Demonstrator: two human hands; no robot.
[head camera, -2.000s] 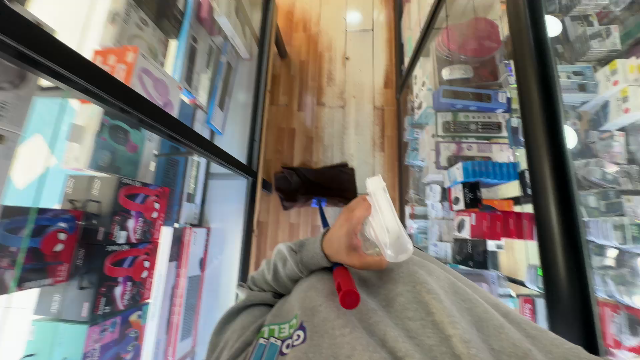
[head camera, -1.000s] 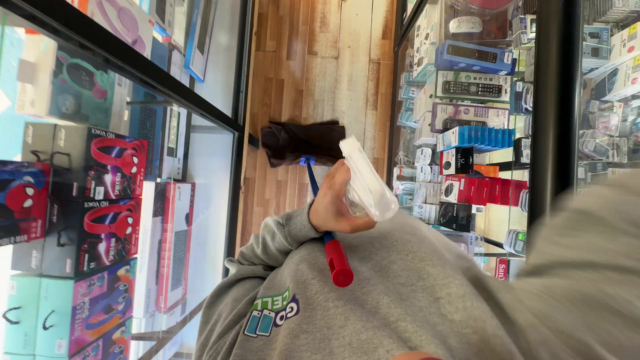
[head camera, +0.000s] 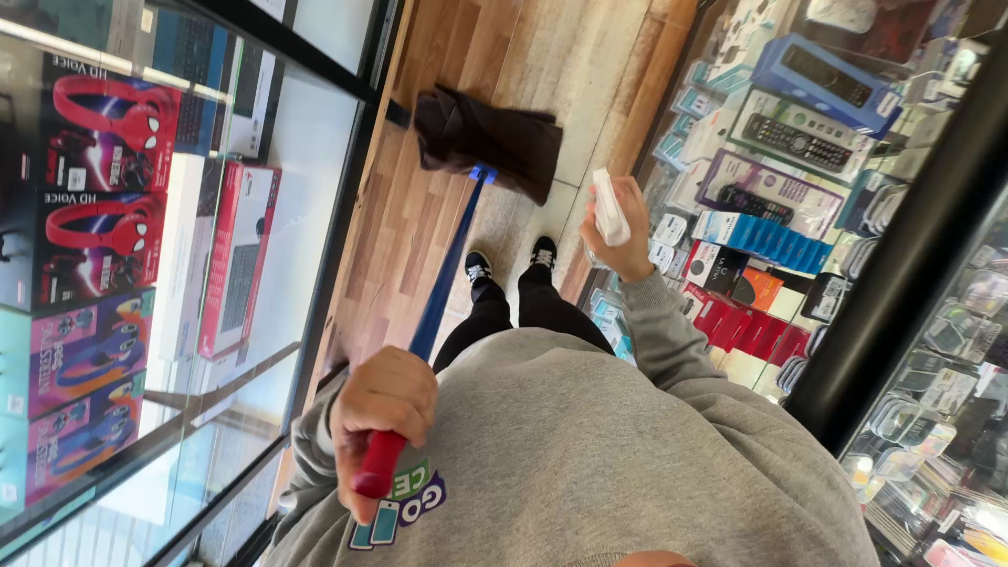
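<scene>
My left hand grips the pole of a floor mop near its red end grip. The blue pole slants up and away to a blue joint, where a dark brown cloth covers the mop's head on the floor. My right hand, farther forward on the right, holds a whitish translucent plastic object; its exact kind cannot be told. The two hands are well apart. My shoes stand just behind the cloth.
A glass display case with a black frame and boxed headphones lines the left side. On the right, another glass case holds boxed remote controls and small packages, with a thick black rail along it. Wooden floor runs between them.
The plastic object has passed from my left hand, which held it together with the pole, to my right hand. My left hand is now lower, near the red grip.
</scene>
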